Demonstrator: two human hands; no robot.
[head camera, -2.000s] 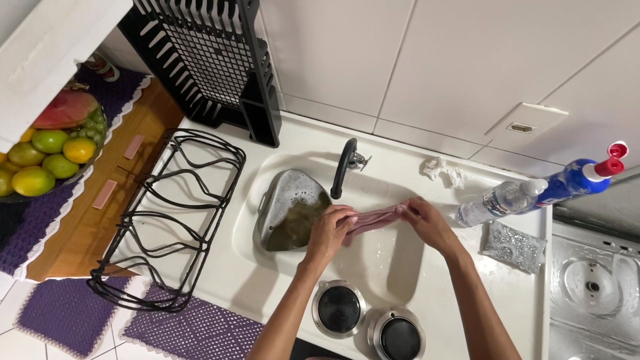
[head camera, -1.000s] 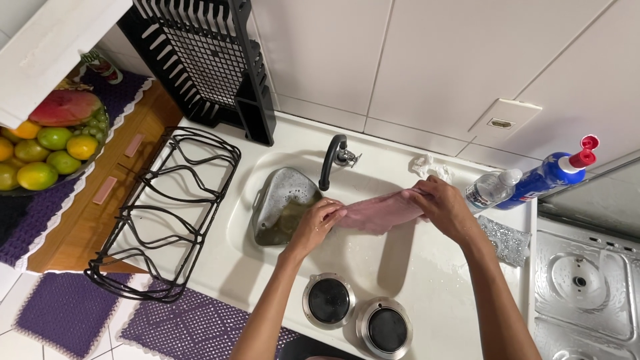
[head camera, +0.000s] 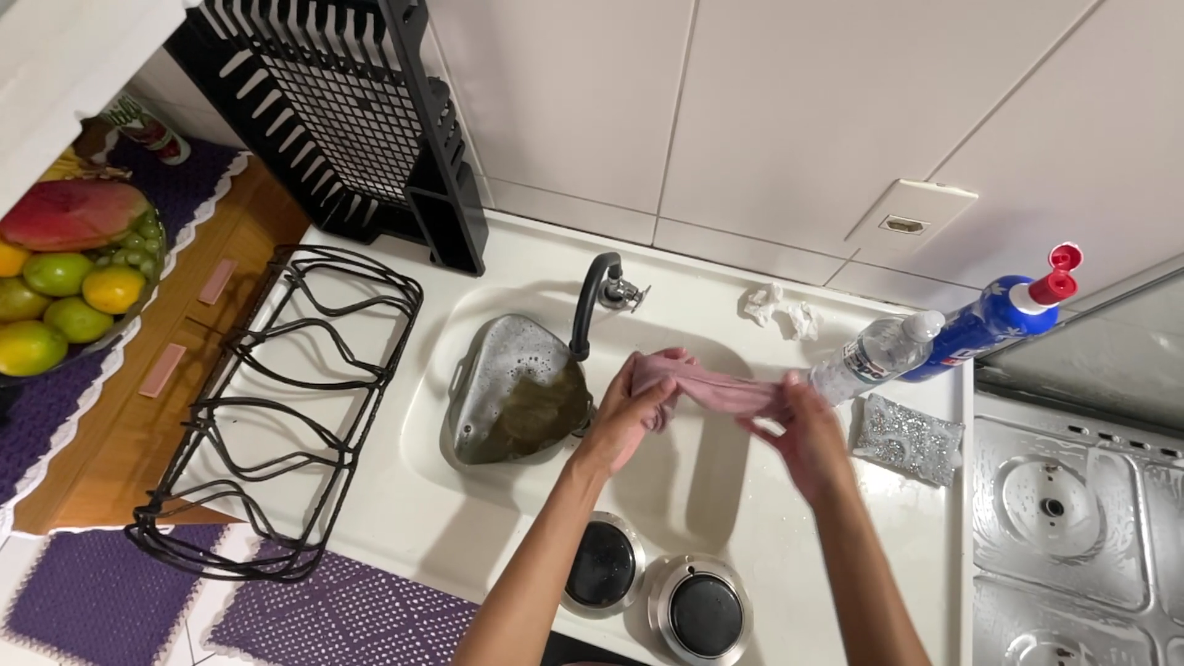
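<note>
A pink cloth (head camera: 726, 390) is stretched and bunched between my two hands above the right part of the white sink basin (head camera: 647, 481). My left hand (head camera: 638, 407) grips its left end, with part of the cloth wrapped at the fingers. At the cloth's right end, my right hand (head camera: 803, 430) pinches it between thumb and fingers. The black faucet spout (head camera: 592, 301) curves down just left of and beyond my left hand. Under the spout, a grey metal pan (head camera: 518, 398) of murky, sudsy water sits in the basin's left side.
Black stove grates (head camera: 324, 416) lie left of the sink, below a black dish rack (head camera: 351, 120). Burner parts (head camera: 700, 613) rest at the front edge. A clear bottle (head camera: 874, 356), a blue bottle (head camera: 980, 328), a silvery sponge (head camera: 908, 439) and crumpled white scraps (head camera: 782, 312) stand or lie right. The stovetop (head camera: 1054, 499) adjoins.
The cloth, spread wider one second ago, is now gathered into a narrower band. My left hand has more of it bunched in its fingers.
</note>
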